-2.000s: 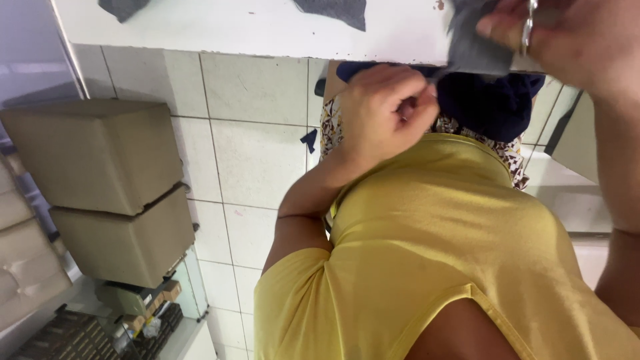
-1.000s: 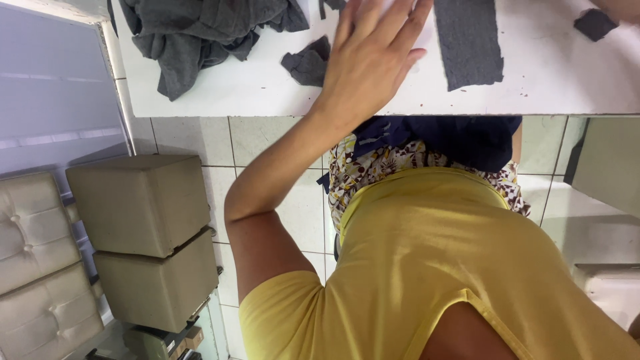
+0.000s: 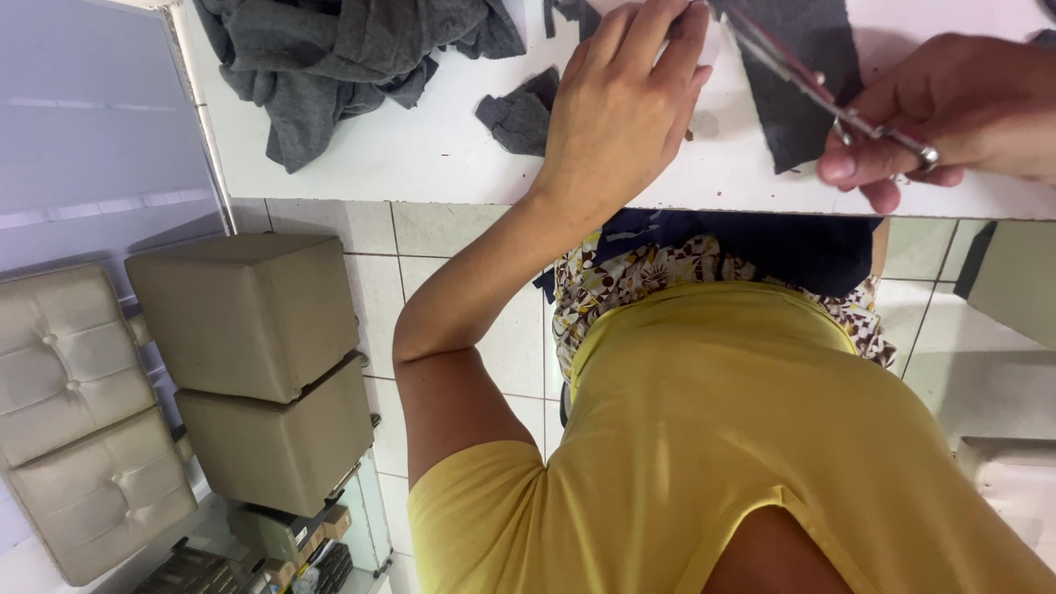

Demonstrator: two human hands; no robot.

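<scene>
My right hand point(image 3: 932, 124) holds metal scissors point(image 3: 817, 91) over the white table at the upper right. Their blades point up and left, over a long dark grey fabric piece point(image 3: 804, 91) that lies flat. My left hand point(image 3: 631, 99) rests palm down on the table at top centre; its fingertips reach the frame's top edge, and whether they grip anything cannot be seen. Beside its wrist lies a small grey fabric scrap point(image 3: 520, 115). A crumpled heap of grey cloth point(image 3: 322, 66) is at the upper left.
The front edge of the white table point(image 3: 412, 186) runs across above my lap, where navy cloth point(image 3: 742, 247) lies. On the left stand beige padded cube stools point(image 3: 239, 313) and tufted seats point(image 3: 66, 355), with a glass shelf holding boxes below. Small bits of debris dot the tabletop.
My right hand has come into view with the scissors, absent from the frame one second ago. My left hand, raised near the table edge two seconds ago, now lies on the table. The view has shifted.
</scene>
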